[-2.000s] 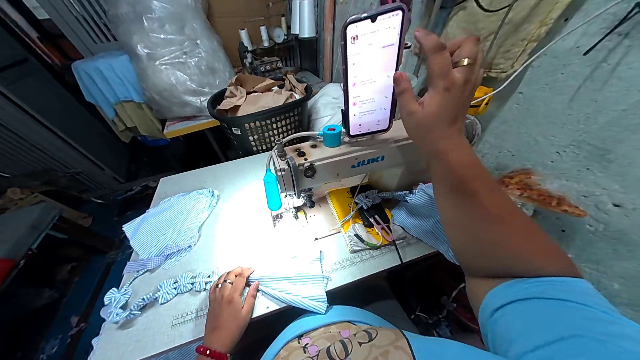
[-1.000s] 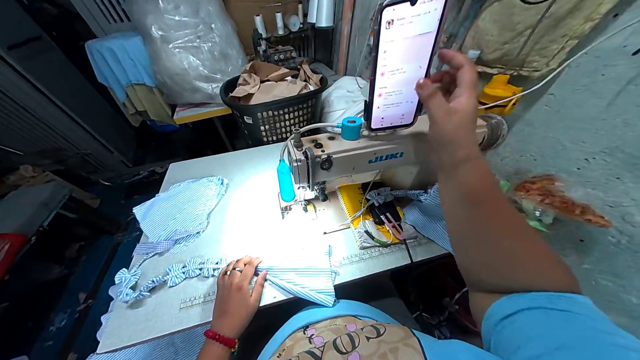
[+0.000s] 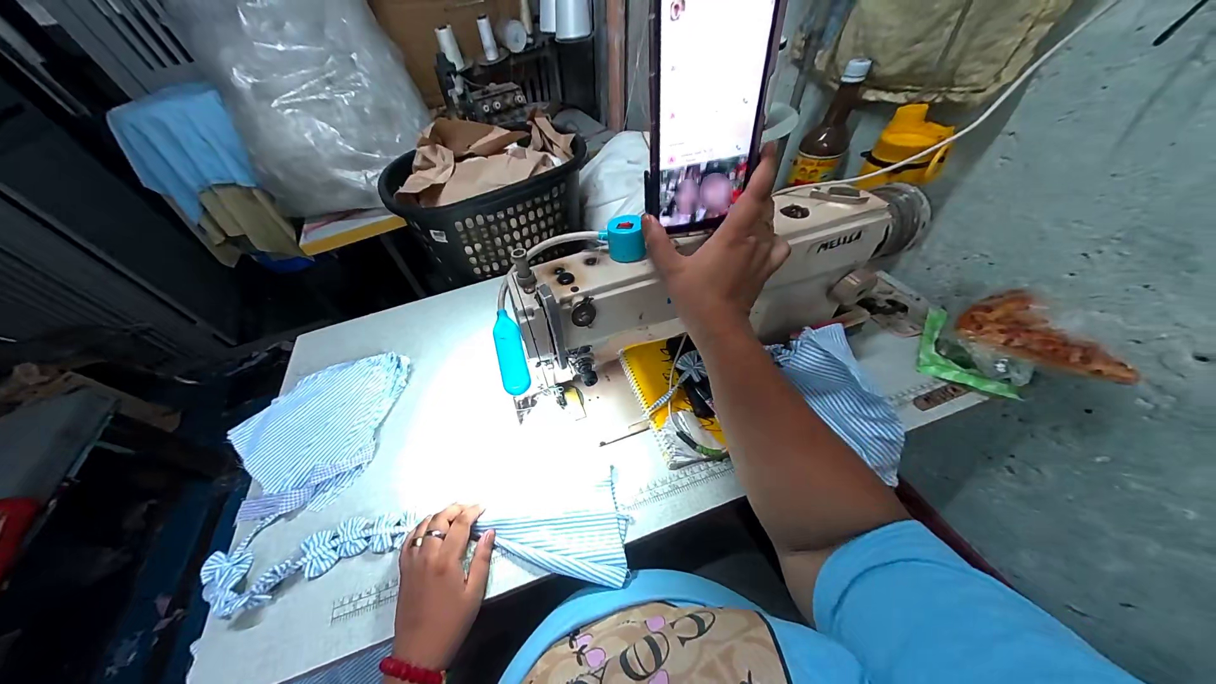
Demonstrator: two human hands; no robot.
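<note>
My left hand [image 3: 442,579] rests on the table's front part, fingers on a blue-and-white striped fabric piece [image 3: 560,541] where it meets a string of gathered striped bows [image 3: 332,551]. My right hand [image 3: 727,256] is raised at the lower edge of a smartphone [image 3: 708,104], thumb and a finger spread at its two sides; whether it grips the phone I cannot tell. The phone stands upright above the arm of a white industrial sewing machine [image 3: 617,294]. Flat striped pieces [image 3: 328,423] lie stacked at the left of the table. More striped fabric [image 3: 841,389] is behind my right forearm.
A black basket [image 3: 484,223] with brown paper stands behind the machine table [image 3: 285,608]. A turquoise lamp [image 3: 511,351] hangs by the needle. A yellow pouch [image 3: 655,380] with tools lies right of it. A brown bottle [image 3: 828,133] and a yellow container [image 3: 907,142] stand by the wall.
My right hand has come down from beside the phone to its lower edge. The picture on the phone's screen has changed. My left hand stays on the striped fabric.
</note>
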